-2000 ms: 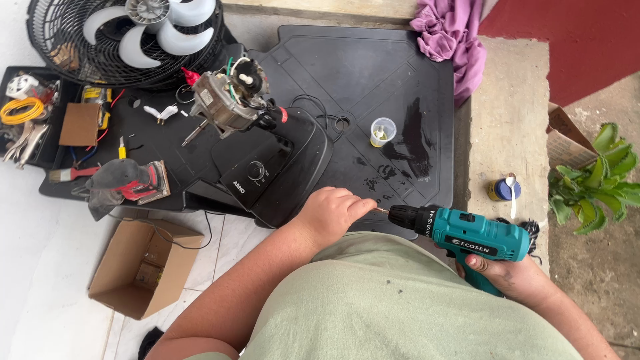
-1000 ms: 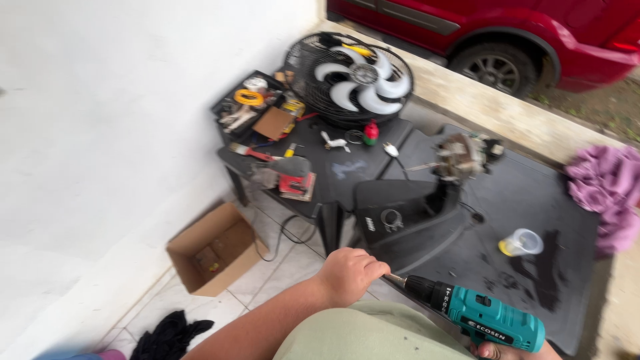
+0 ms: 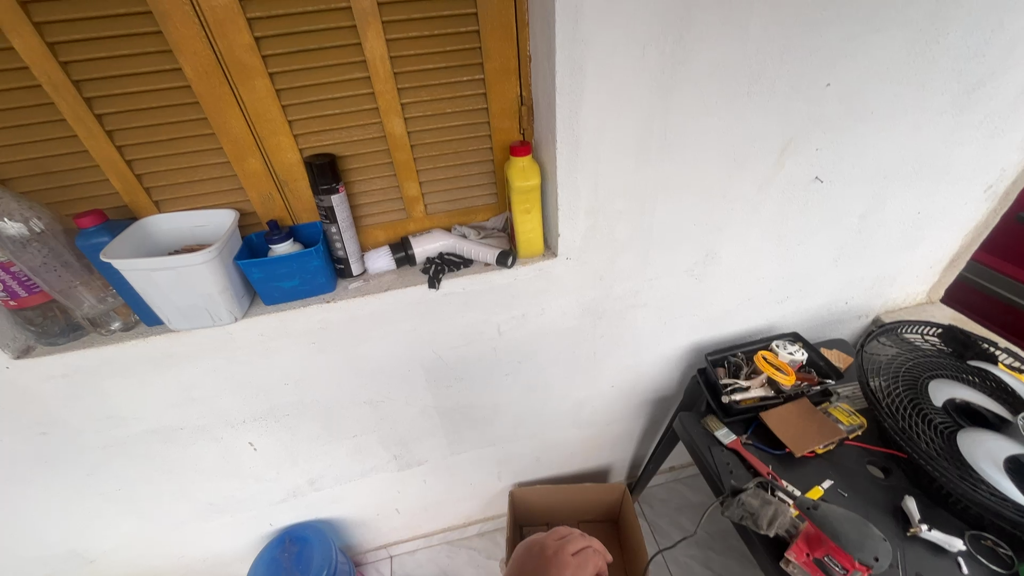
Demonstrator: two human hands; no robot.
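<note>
Only the back of my left hand [image 3: 558, 552] shows, at the bottom edge in front of an open cardboard box [image 3: 570, 502]; its fingers are partly cut off, so what it holds cannot be told. My right hand and the teal cordless drill are outside the view. On the black table [image 3: 720, 472] at the right lie a red electric sander [image 3: 836, 544], a paintbrush with a red handle [image 3: 748, 452], a brown square sheet [image 3: 802, 426] and a black fan grille with pale blades [image 3: 944, 416]. A black tool tray [image 3: 712, 384] holds a coil of yellow wire [image 3: 774, 368].
On the window ledge [image 3: 376, 296] stand a yellow bottle [image 3: 524, 204], a spray can [image 3: 336, 220], a white tub [image 3: 184, 272], a blue container [image 3: 288, 268], a brush with a white handle [image 3: 460, 246] and plastic bottles. A blue round object [image 3: 300, 552] is at the lower left.
The view has swung left and up to the wall and window ledge. The drill, my right hand and the fan motor, all seen earlier, have left the view.
</note>
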